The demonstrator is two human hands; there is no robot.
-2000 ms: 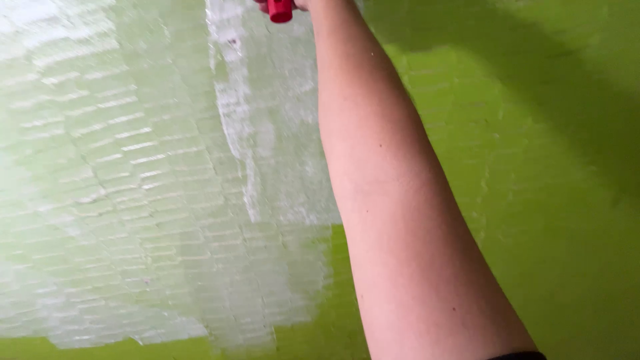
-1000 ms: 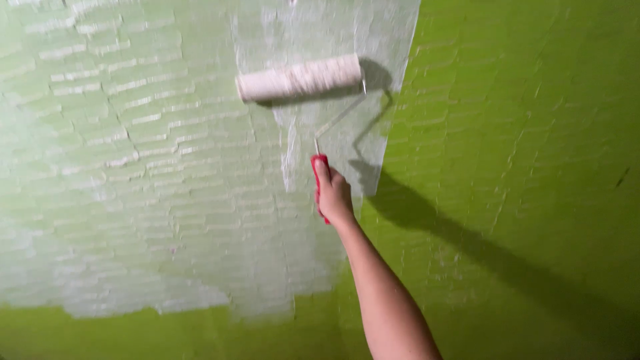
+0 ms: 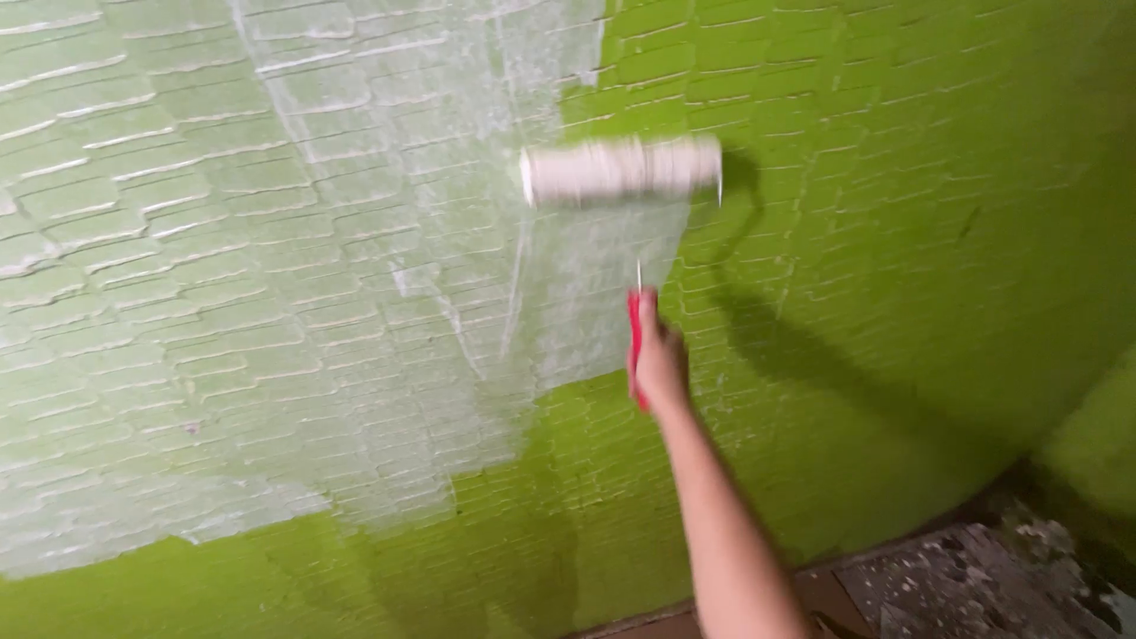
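My right hand [image 3: 659, 359] is closed around the red handle [image 3: 635, 342] of a paint roller, its thumb lying along the upper part. The roller's white sleeve [image 3: 621, 170], slightly blurred, lies across the wall above the hand, over the border between white-coated and bare green surface. Thin white paint [image 3: 257, 266] covers the wall's left and upper middle, with the green showing through. To the right and along the bottom the textured wall [image 3: 852, 222] is bright green. My left hand is out of view.
A tiled floor [image 3: 830, 595] meets the wall at the lower right, with a paint-spattered, dirty patch [image 3: 967, 568] near the corner. Another green wall surface [image 3: 1096, 435] shows at the right edge. The arm's shadow falls on the green wall.
The roller, near the top of the wall view before, now sits over the coating's right border. White coating now covers a strip of green beneath it. The view has shifted, bringing the floor into sight.
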